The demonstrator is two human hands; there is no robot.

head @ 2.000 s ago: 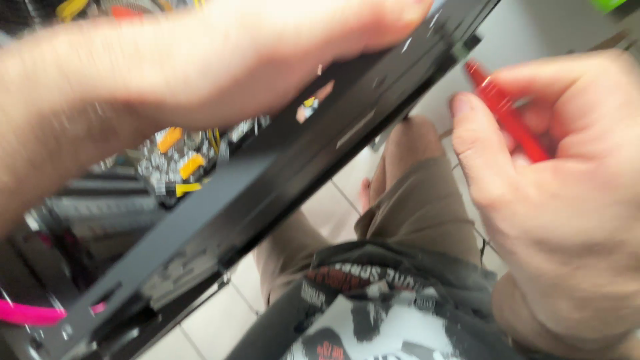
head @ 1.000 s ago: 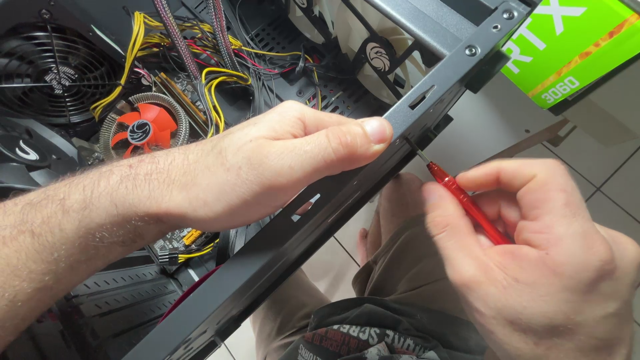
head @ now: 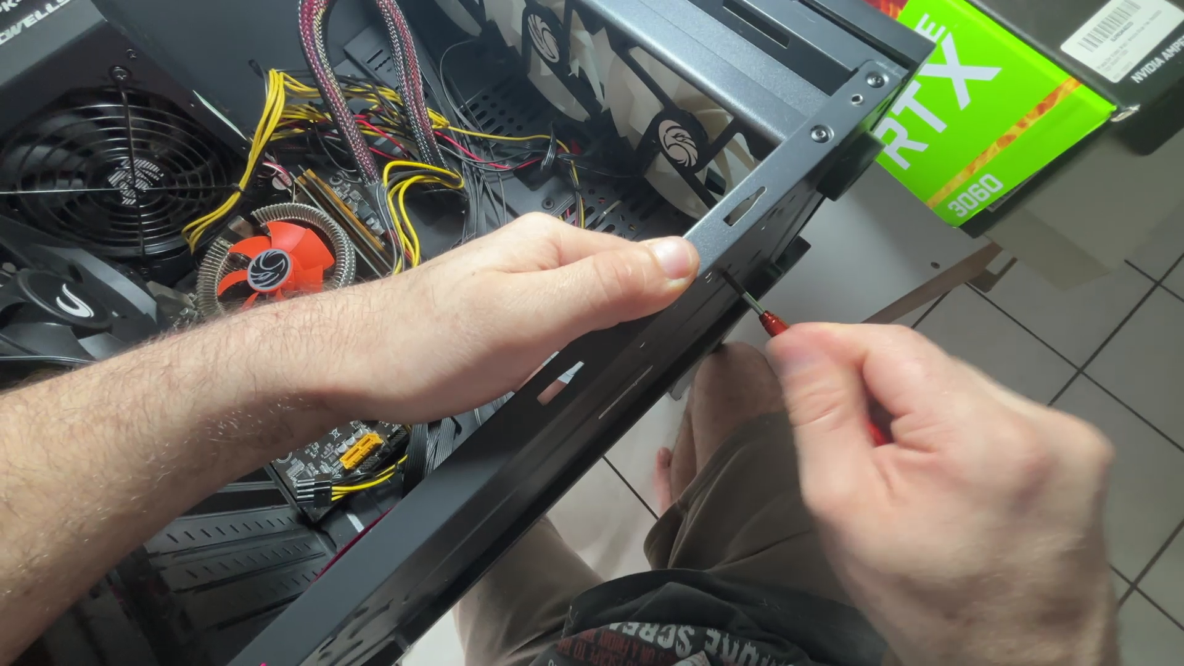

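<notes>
A black metal computer case [head: 462,481] lies open on its side, its edge running diagonally across the view. My left hand [head: 555,287] grips that edge, thumb on top near a slot, fingers hidden behind the frame. In my right hand [head: 934,453] is a red-handled screwdriver [head: 773,322], whose thin shaft points at the outer side of the edge; its tip is at or in a small hole there. Inside the case are a CPU cooler with an orange fan [head: 277,264], braided cables [head: 342,102] and yellow wires [head: 268,120].
A green and black graphics card box [head: 1008,120] stands at the upper right. Case fans [head: 680,143] line the far side, and a black power supply fan [head: 120,176] is at the upper left. My legs and the tiled floor [head: 1101,351] are below the case edge.
The view has steadied and shifted from two seconds ago. My right hand has brought the screwdriver from beside the case to its edge. Since one second ago, both hands have stayed about in place.
</notes>
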